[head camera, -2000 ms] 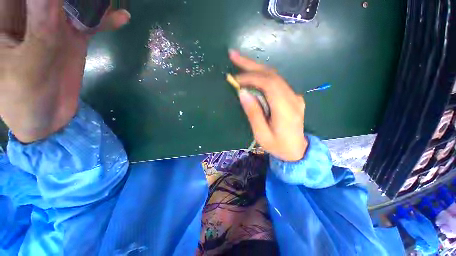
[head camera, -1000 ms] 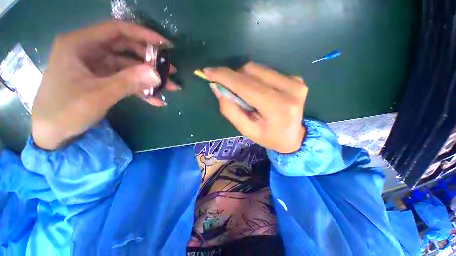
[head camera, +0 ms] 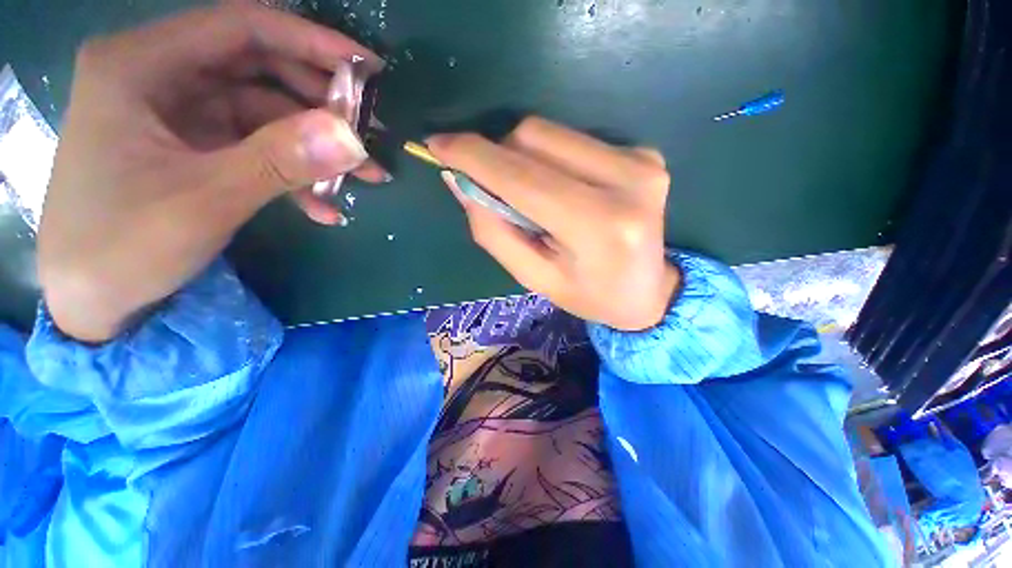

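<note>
My left hand holds a dark watch case on edge between thumb and fingers, above the green bench. Its silvery, clear-looking rim faces my palm, and the fingers hide part of it. My right hand grips a slim pen-like tool with a yellow-gold end. That end points left at the case, a short gap away from it. The tool's fine tip is hard to make out against the dark bench.
A blue-handled piece with a thin shaft lies on the green bench at right. Stacked black trays stand at the right edge. Silvery specks lie near the top. A clear-and-white bag is at far left. Blue smocks show at lower right.
Since two seconds ago, my left hand has brought the case down from the upper left and turned it on edge. My right hand has moved left towards it. The view has also shifted.
</note>
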